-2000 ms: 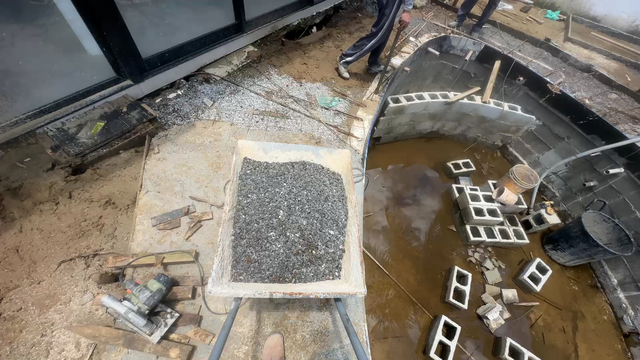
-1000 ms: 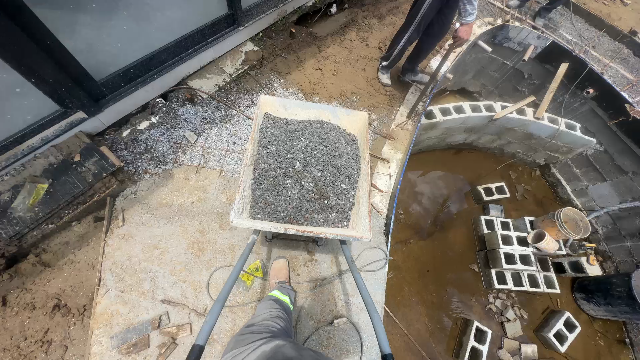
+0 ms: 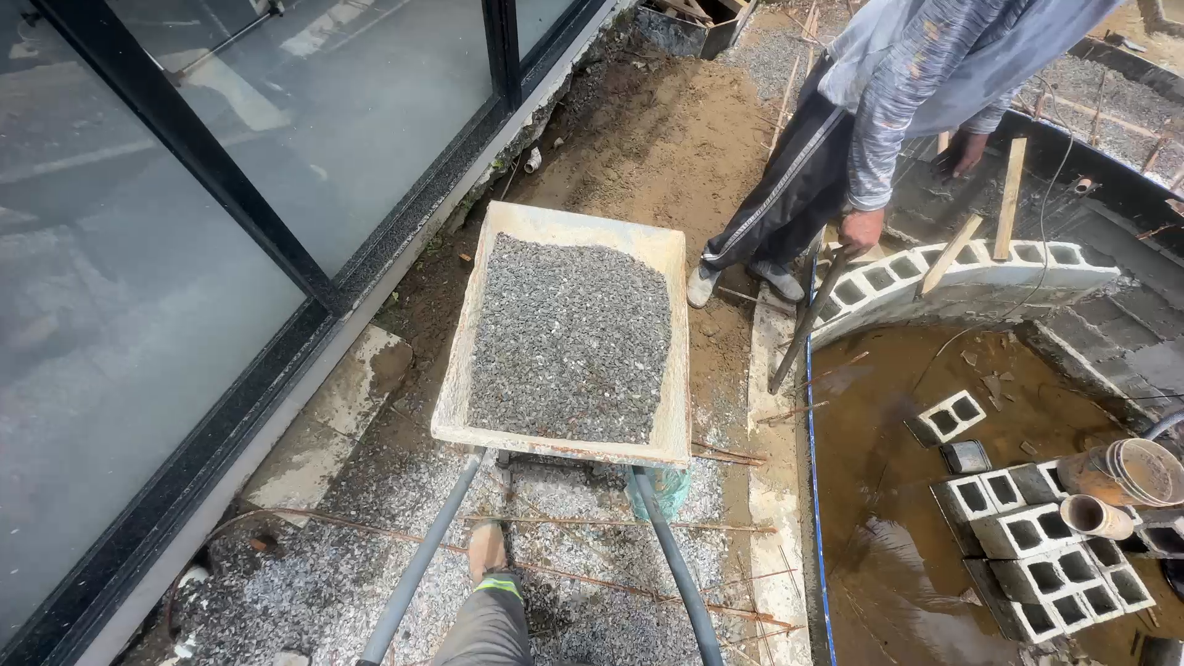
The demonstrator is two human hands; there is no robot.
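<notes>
Grey gravel [image 3: 571,342] fills most of the white-coated wheelbarrow tray [image 3: 555,444] in front of me. Two metal wheelbarrow handles [image 3: 421,564] run from beneath the tray toward the bottom edge of the view. Neither of my hands is in view, so what they hold is hidden. My left or right foot, I cannot tell which, shows in a tan shoe [image 3: 487,551] between the handles, below a grey trouser leg with a bright yellow-green band.
A person [image 3: 869,139] stands at the right by the pit edge, one hand on a dark bar [image 3: 809,319]. Thin rebar [image 3: 629,583] crosses the gravelly ground. Glass doors [image 3: 324,111] line the left. Concrete blocks [image 3: 1045,555] and a bucket [image 3: 1144,472] are in the muddy pit.
The wheelbarrow has moved forward off the concrete slab onto gravel and soil, closer to the other person and alongside the glass doors. The view has travelled with it.
</notes>
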